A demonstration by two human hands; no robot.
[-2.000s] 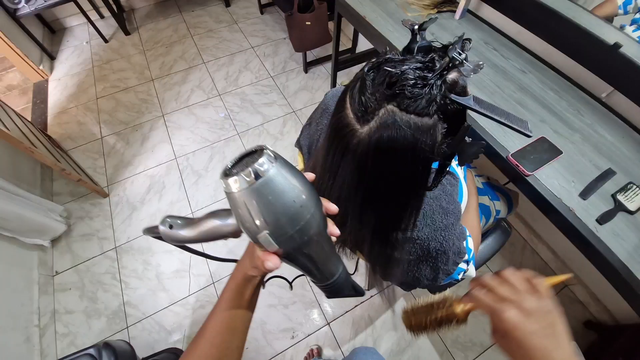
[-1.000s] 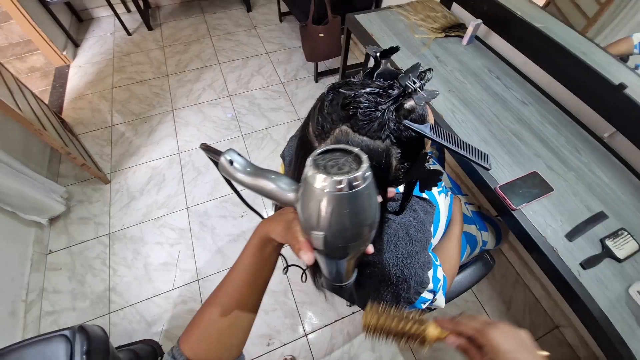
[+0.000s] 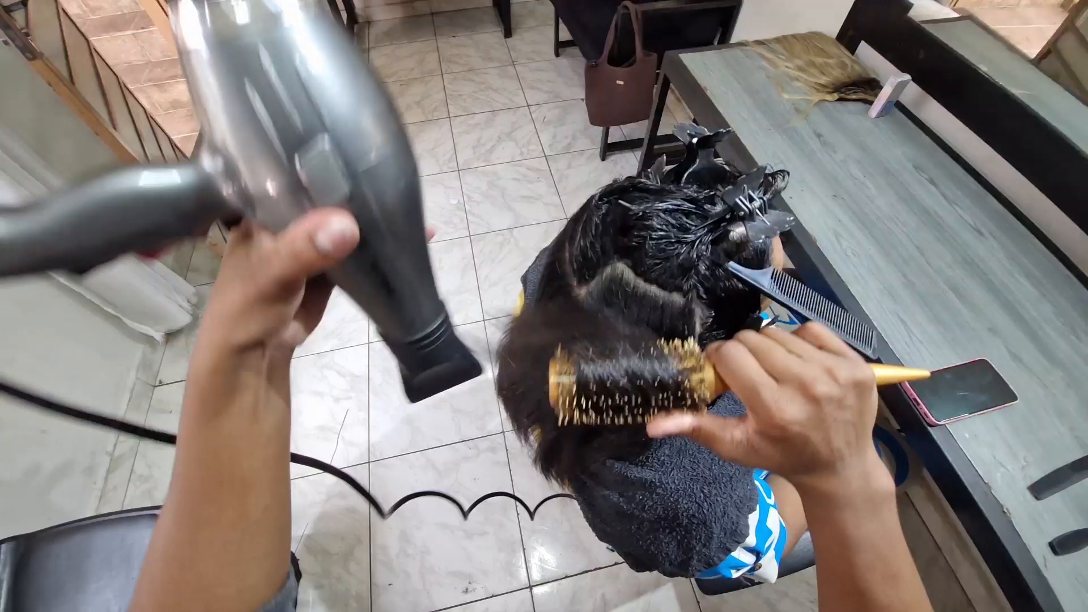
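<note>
My left hand (image 3: 293, 272) grips a grey hair dryer (image 3: 340, 161) around its barrel, nozzle pointing down toward the hair, handle out to the left. In my right hand (image 3: 795, 399) is the wooden handle of a round bristle brush (image 3: 633, 382). Dark hair (image 3: 544, 365) of a seated person lies against and over the brush's barrel. Black clips (image 3: 748, 204) hold up wet-looking hair at the crown, and a blue-grey comb (image 3: 807, 302) is beside the head, its teeth reaching over the counter edge. A dark towel (image 3: 654, 501) covers the person's shoulders.
A grey wooden counter (image 3: 875, 187) runs along the right, bearing a phone (image 3: 969, 391), a blond hairpiece (image 3: 807, 64) and dark combs. The dryer's black cord (image 3: 340, 476) hangs across the view. A brown bag (image 3: 622, 81) is at the back; a black chair (image 3: 76, 561) stands lower left.
The dryer has moved up and left, away from in front of the hair. My right hand has brought the brush up from below onto the hair. The view has shifted.
</note>
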